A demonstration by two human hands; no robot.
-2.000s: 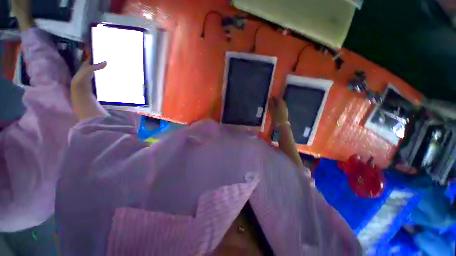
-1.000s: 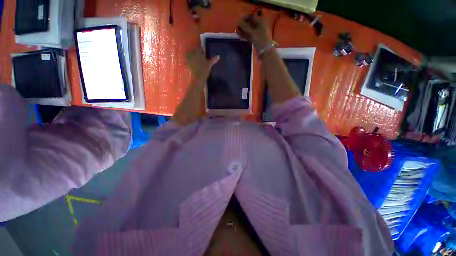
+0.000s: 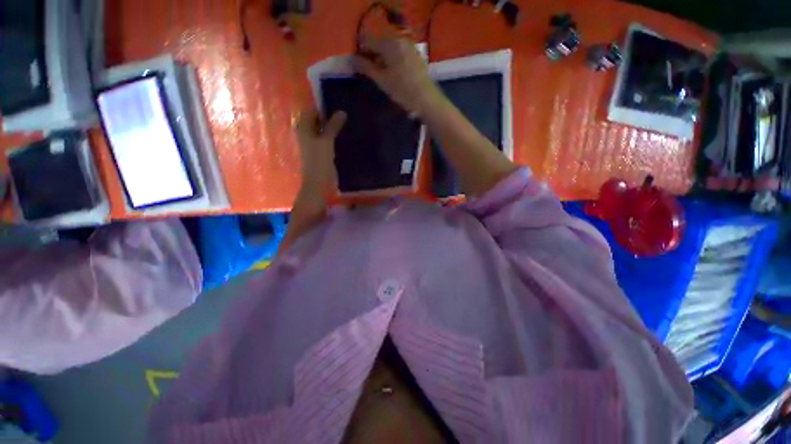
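A dark tablet lies on a pale backing sheet on the bench, with a small white label near its lower right corner. My left hand is at its left edge, thumb on the glass. My right hand is at its top edge, fingers on a black test cable; whether the plug is in the tablet is hidden by the fingers. A second dark tablet lies to the right, partly under my right forearm.
A tablet with a glaring white screen and stacked dark tablets lie left. Metal fixtures and a set-aside tablet lie right. A red basket and blue crate are right; another person's sleeve is left.
My left hand has left the white-screen tablet for the middle one. My right hand has moved from the right tablet to the middle tablet's top edge. The view has shifted.
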